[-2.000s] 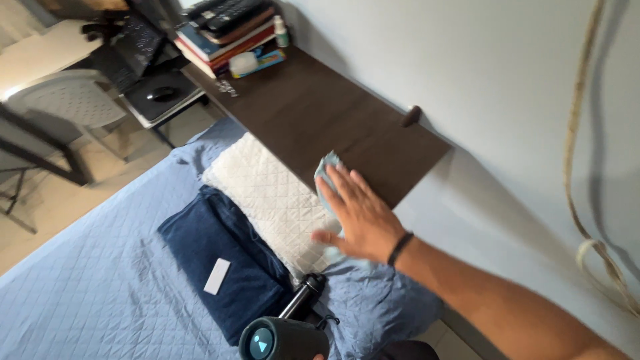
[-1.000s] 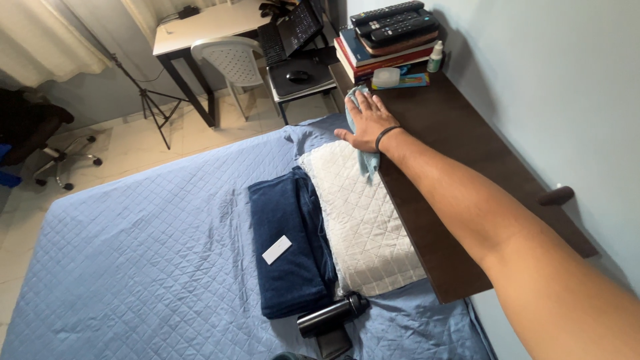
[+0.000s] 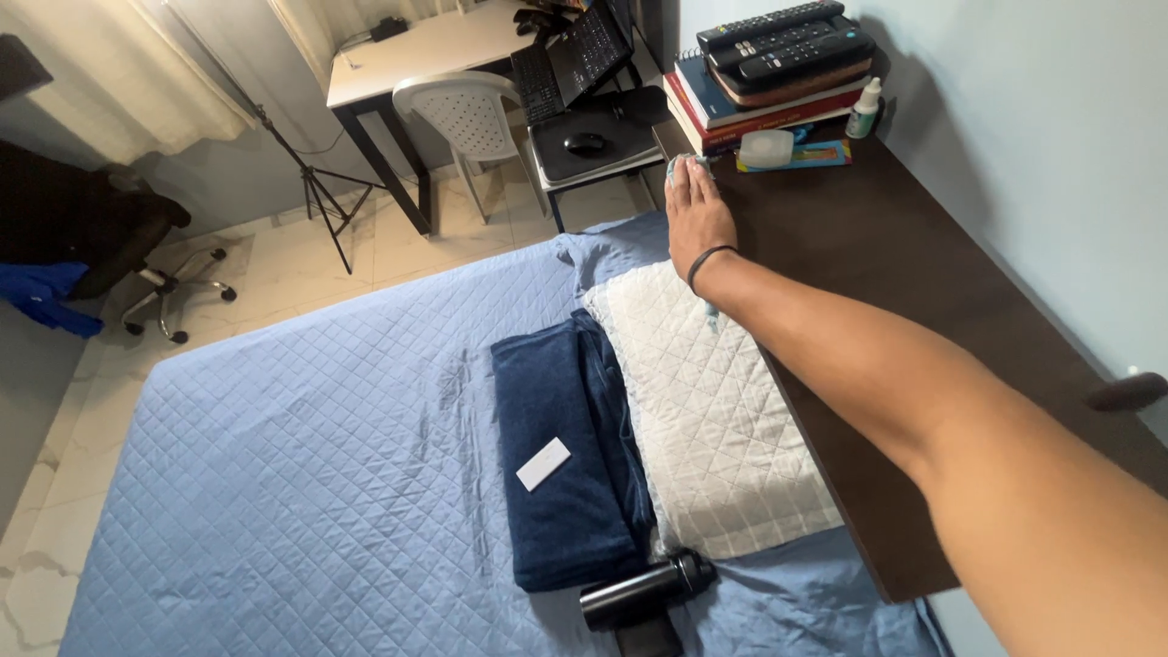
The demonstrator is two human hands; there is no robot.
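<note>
My right hand (image 3: 698,214), with a dark band at the wrist, lies flat near the far left corner of a dark brown wooden shelf (image 3: 876,265). A light blue cloth (image 3: 677,170) shows at its fingertips, pressed under the hand, and a bit of it hangs by the shelf's edge below the wrist. Just beyond the fingers are a stack of books (image 3: 757,128) topped with remote controls (image 3: 794,55), a translucent plastic case (image 3: 766,148), a colorful package (image 3: 826,155) and a small white dropper bottle (image 3: 863,109). My left hand is out of view.
Below the shelf, the bed (image 3: 319,438) holds a white quilted pillow (image 3: 721,411), a folded navy blanket (image 3: 566,493) with a white box (image 3: 544,464), and a black bottle (image 3: 648,589). Beyond stand a white plastic chair (image 3: 465,114), a tripod (image 3: 315,178) and a mouse (image 3: 584,142). A dark knob (image 3: 1127,392) is on the wall.
My right hand has moved with the cloth along the shelf, from its near part to the far corner by the books. The view has turned strongly. The speaker seen earlier is out of view.
</note>
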